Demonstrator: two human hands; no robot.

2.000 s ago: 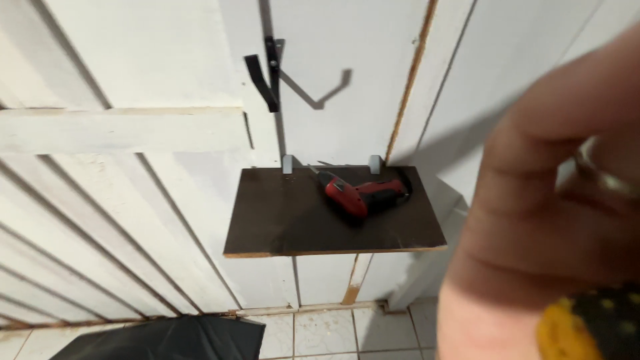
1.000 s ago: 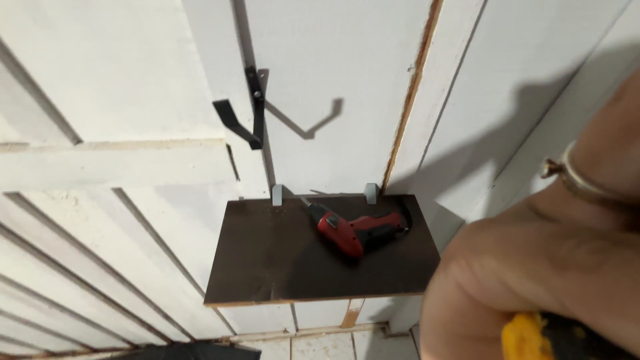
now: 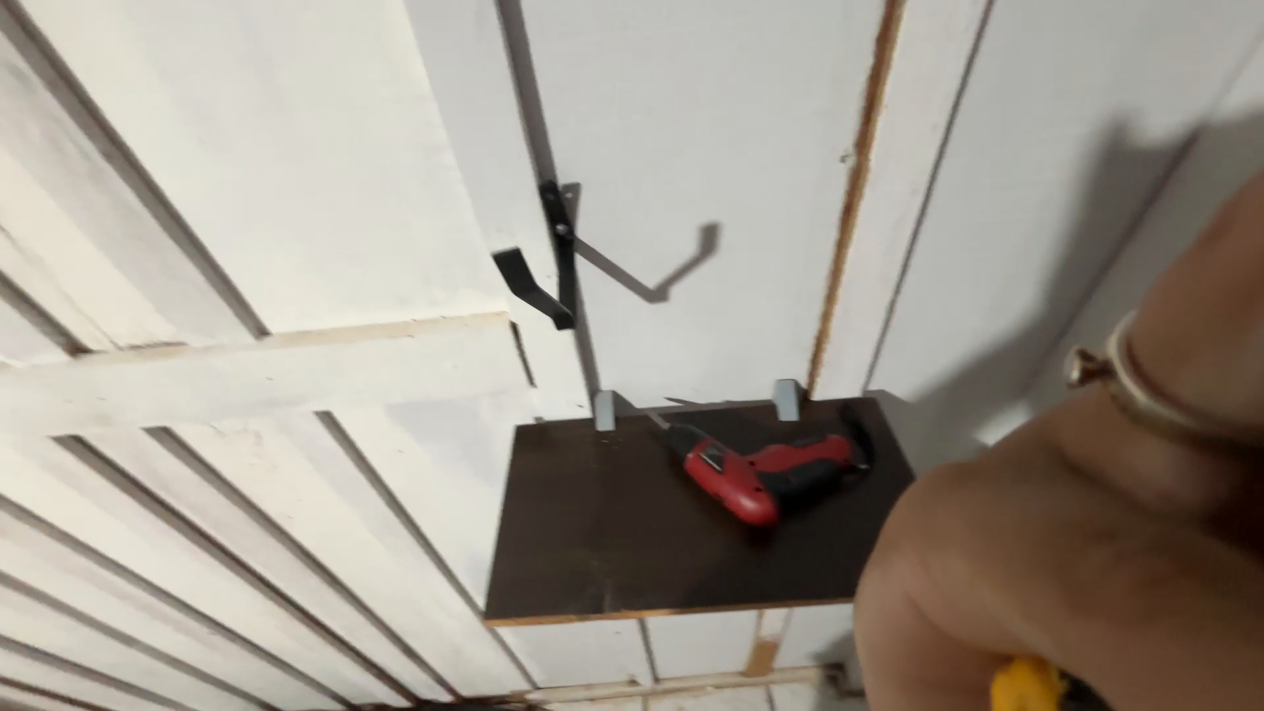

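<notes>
A hand, which looks like my right hand [image 3: 1066, 533], fills the lower right of the head view, close to the camera, with a ring on one finger. Its fingers are curled around a yellow and black object [image 3: 1027, 683], mostly hidden by the palm and the frame edge. Beyond it, a red and black cordless screwdriver [image 3: 736, 479] with a bit lies on a dark brown shelf board [image 3: 583, 533]. Up and left of the tool, a black metal hook [image 3: 563, 257] is fixed to the white wall and casts a shadow. My left hand is out of view.
Two grey shelf brackets [image 3: 605, 410] hold the shelf's back edge at the wall. White wooden wall boards [image 3: 385, 375] run along the left, with a crossing rail. A corner with another white wall stands at right. Floor tiles [image 3: 681, 701] show at the bottom.
The hand at the right has turned, so that its ring and the back of the hand show more plainly. The view has shifted, with the hook and shelf now lower in it.
</notes>
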